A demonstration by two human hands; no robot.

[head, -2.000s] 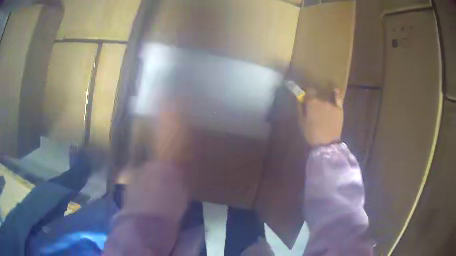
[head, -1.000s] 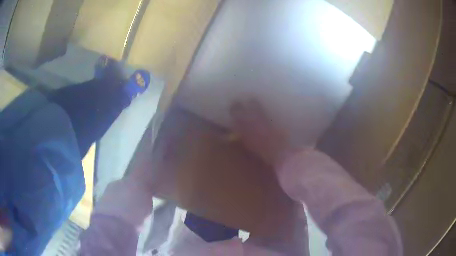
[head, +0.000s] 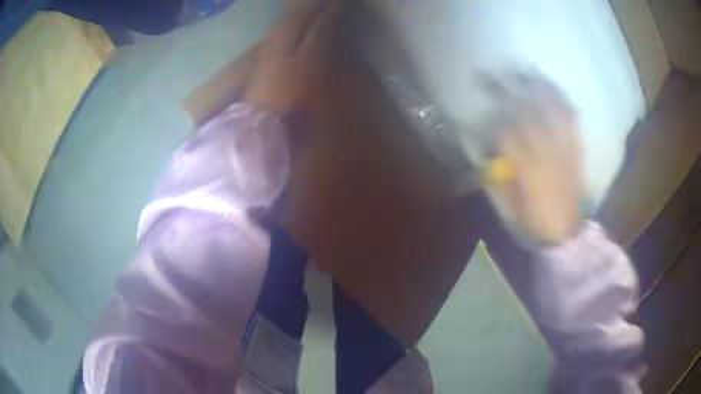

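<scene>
An open brown carton stands in front of me, with a flap [head: 377, 223] folded out toward my body. A smooth white surface [head: 569, 46] fills its opening, and a clear glossy strip [head: 426, 115] shows along the flap's hinge edge. My right hand [head: 542, 169], blurred, is over the white surface near that edge, closed around a yellow-handled cutter [head: 501, 170]; its blade cannot be made out. My left hand [head: 280, 73], also blurred, is at the flap's left side; its fingers are unclear.
Other brown cartons [head: 669, 161] stand close on the right. Pale blue-grey floor [head: 115, 161] lies on the left, with a light wooden or cardboard piece [head: 46, 92] beyond it. Blue clothing [head: 177, 19] shows at the top left. My legs are below the flap.
The view has swung left and down. The flap has folded out toward me. The person in blue has shifted to the top edge of view. My left hand has moved up along the flap.
</scene>
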